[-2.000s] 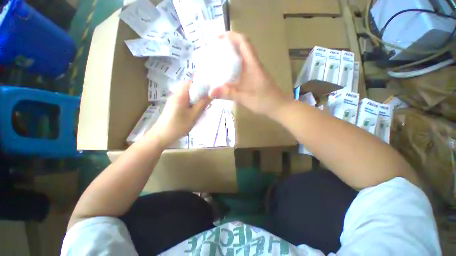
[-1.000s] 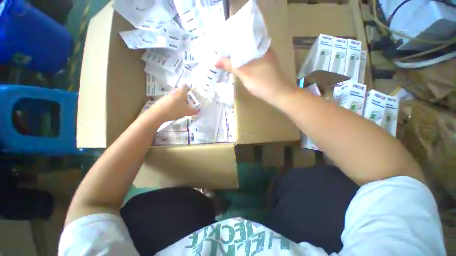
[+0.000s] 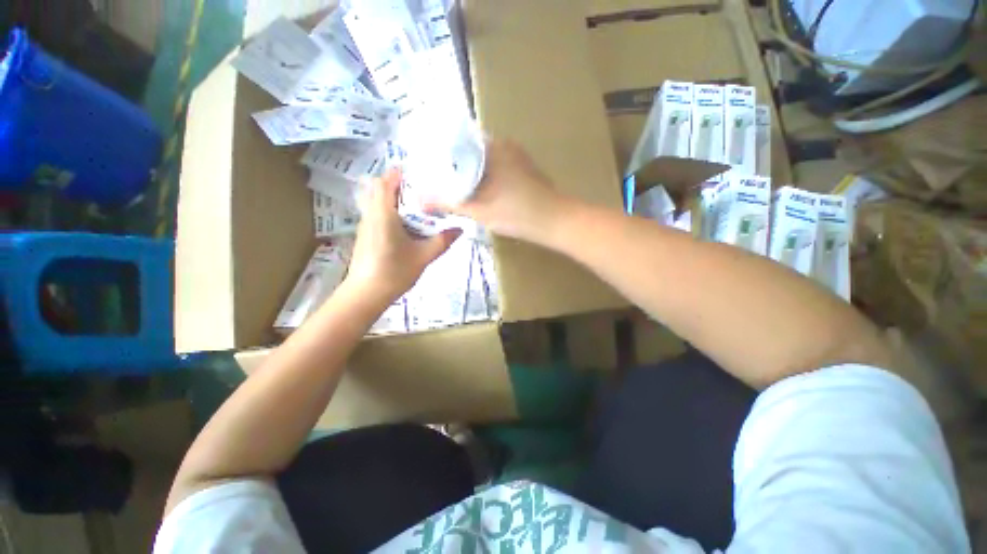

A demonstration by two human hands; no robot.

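A large brown carton (image 3: 547, 249) stands open before my knees, filled with white printed boxes and flat printed pieces (image 3: 284, 63). Both hands are over it around a whitish, crumpled, shiny bundle (image 3: 442, 162), perhaps a plastic bag or wrap. My right hand (image 3: 509, 195) grips its right side. My left hand (image 3: 384, 240) is at its lower left, thumb and fingers around the lower edge. What is inside the bundle cannot be made out. A white box (image 3: 312, 287) lies in the carton's lower left corner.
At right, upright white boxes stand in two clusters (image 3: 709, 124) on brown cartons. A white corded device (image 3: 882, 43) and brown-wrapped parcels (image 3: 920, 314) are beyond. A blue bin (image 3: 70, 124) and a blue stool (image 3: 152, 292) are at left.
One second ago my right hand held up a whitish sheet or bag, apart from my left hand. Now both hands are together around the whitish bundle, lower over the carton.
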